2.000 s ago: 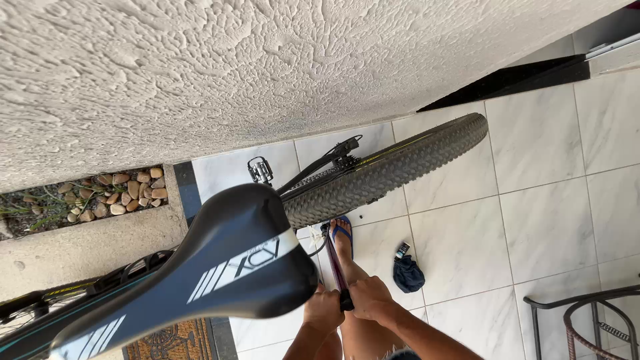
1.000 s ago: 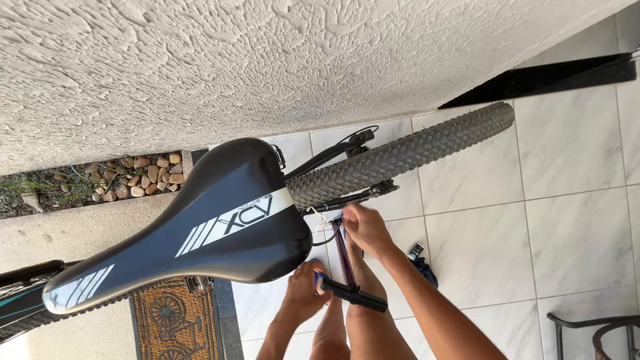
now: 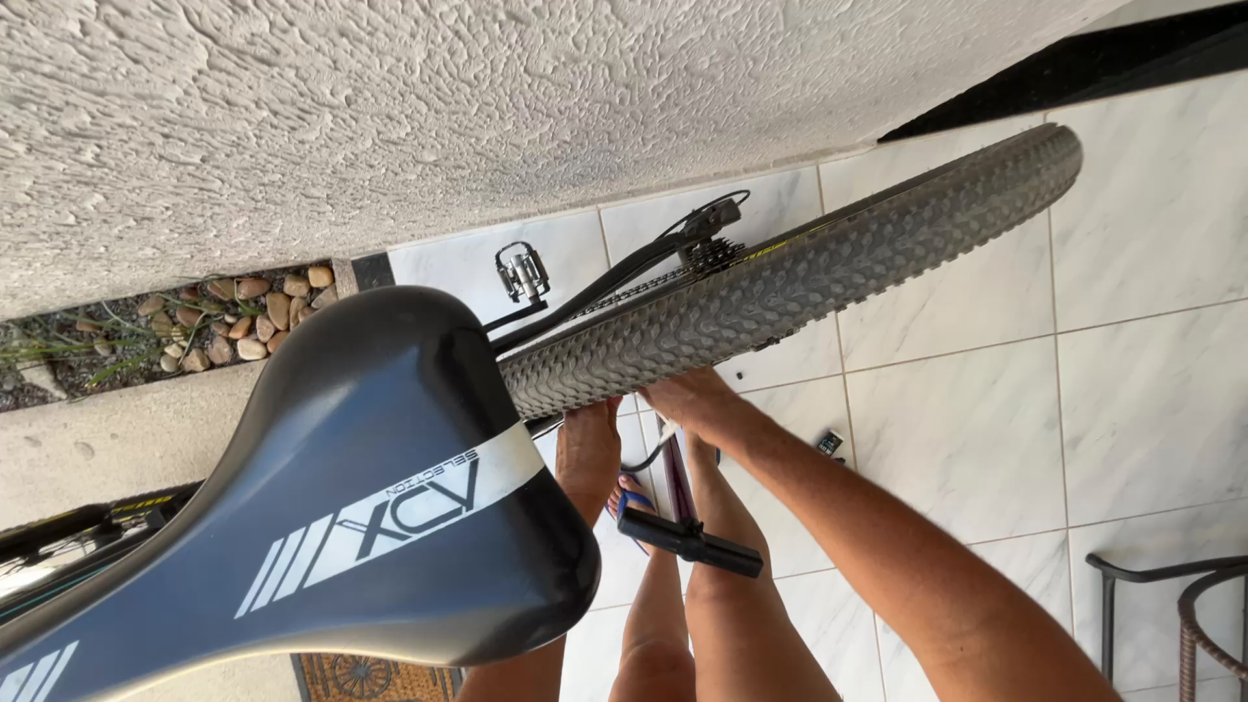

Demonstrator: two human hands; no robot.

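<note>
A black bicycle saddle (image 3: 390, 487) with a white stripe fills the lower left. Behind it the knobby rear tire (image 3: 799, 263) runs up to the right. My left hand (image 3: 589, 439) reaches in at the tire's near side, its fingers hidden by the wheel. Just right of it, my right hand (image 3: 687, 395) is also at the underside of the tire, fingertips out of sight. What either hand holds cannot be seen. Between my legs stands a floor pump with a black T-handle (image 3: 690, 542); its hose (image 3: 651, 458) curves up toward the wheel. The pedal (image 3: 523, 273) and rear derailleur (image 3: 712, 219) lie beyond.
A textured wall (image 3: 439, 107) runs close along the bicycle's far side. Pebbles (image 3: 249, 317) fill a planting strip at left. A doormat (image 3: 375, 678) lies at the bottom, a metal-framed chair or stand (image 3: 1160, 575) at lower right. A small dark object (image 3: 830, 443) rests on the tiles.
Both hands have left the pump and moved up to the wheel; a second ago my left hand was at the pump's handle. The pump handle now stands without a hand on it.
</note>
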